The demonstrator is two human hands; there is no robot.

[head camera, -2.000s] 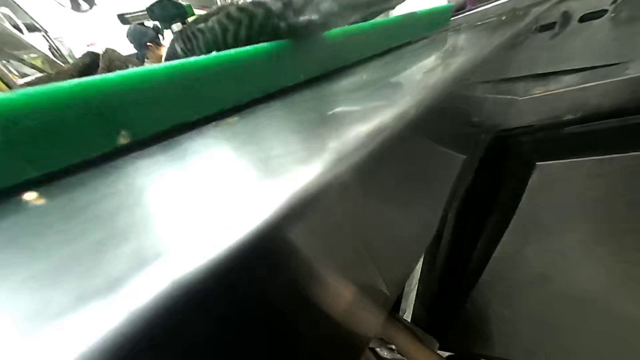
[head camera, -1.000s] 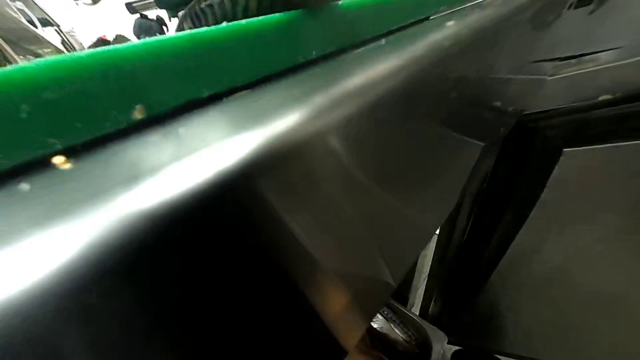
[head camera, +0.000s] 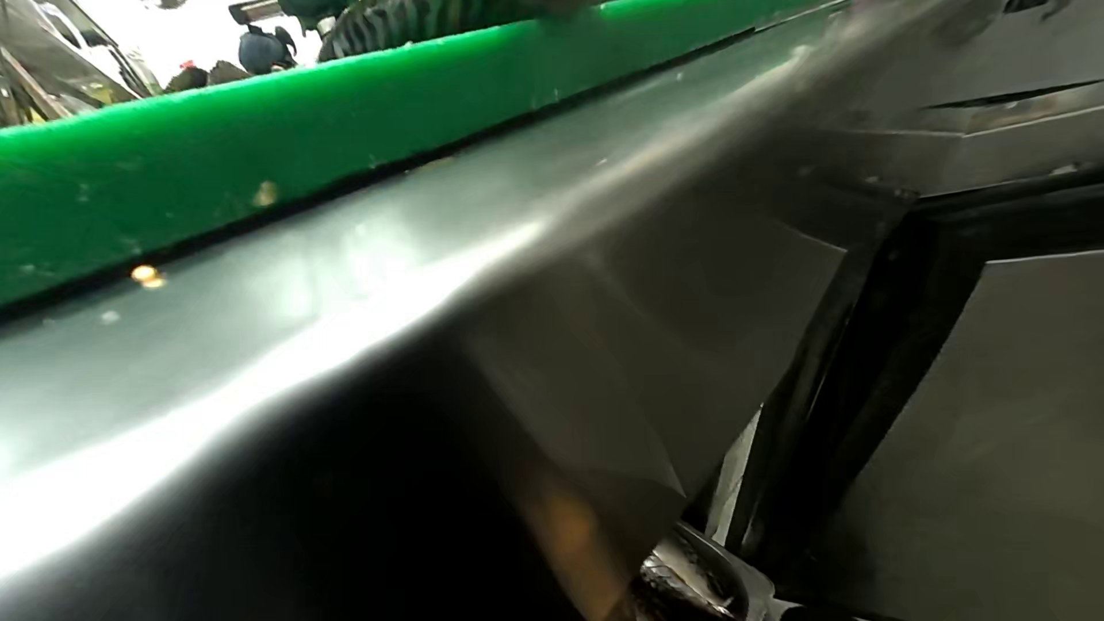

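Neither my left hand nor my right hand can be made out. A glossy dark panel [head camera: 621, 345], probably part of a vehicle body, fills the middle, with a bright band of light along its upper face. A thick green strip [head camera: 345, 129] lies along its far side. Low in the view, a blurred brownish shape [head camera: 573, 526] shows on or against the panel; whether it is skin or a reflection I cannot tell. Just right of it is a shiny curved metal-like part [head camera: 690, 573]. Small pale specks [head camera: 147, 276] sit by the green strip's lower edge.
Beyond the green strip, a camouflage-patterned sleeve [head camera: 414, 21] of someone seems to rest near its top edge. A dark rounded object [head camera: 263, 50] shows farther back. At right are a black-edged frame [head camera: 888, 371] and a flat grey panel [head camera: 1000, 431].
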